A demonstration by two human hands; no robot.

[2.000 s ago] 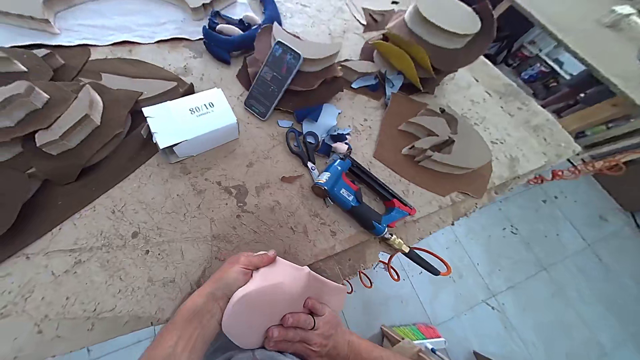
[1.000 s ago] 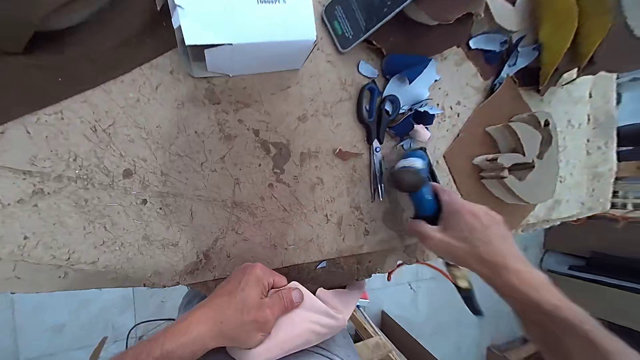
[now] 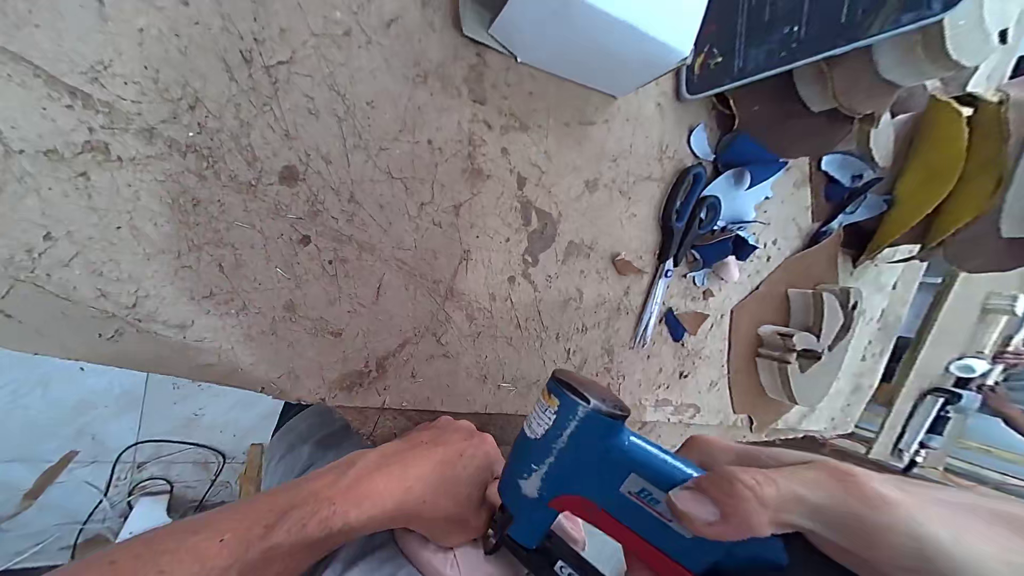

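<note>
A blue pneumatic staple gun (image 3: 588, 472) with a red trigger area is gripped by my right hand (image 3: 736, 492) at the bottom right. Its nose is down at the pink upholstered piece (image 3: 456, 556), close beside the fingers of my left hand (image 3: 444, 480). That left hand is closed on the pink piece at the table's front edge; the gun hides part of the fingers and the piece. Black-handled scissors (image 3: 676, 232) lie on the worktable (image 3: 384, 200), beside blue and white fabric scraps (image 3: 740, 192).
A white box (image 3: 600, 40) and a phone (image 3: 800, 40) lie at the table's far side. Brown fabric with cream foam pieces (image 3: 808, 352) is at the right, with mustard pieces (image 3: 920, 176) beyond. A cable (image 3: 160, 444) lies on the tiled floor at lower left.
My right hand has left the pink piece, taken the staple gun from the table and brought it beside my left hand. The left hand still holds the piece. The view has moved closer to the table.
</note>
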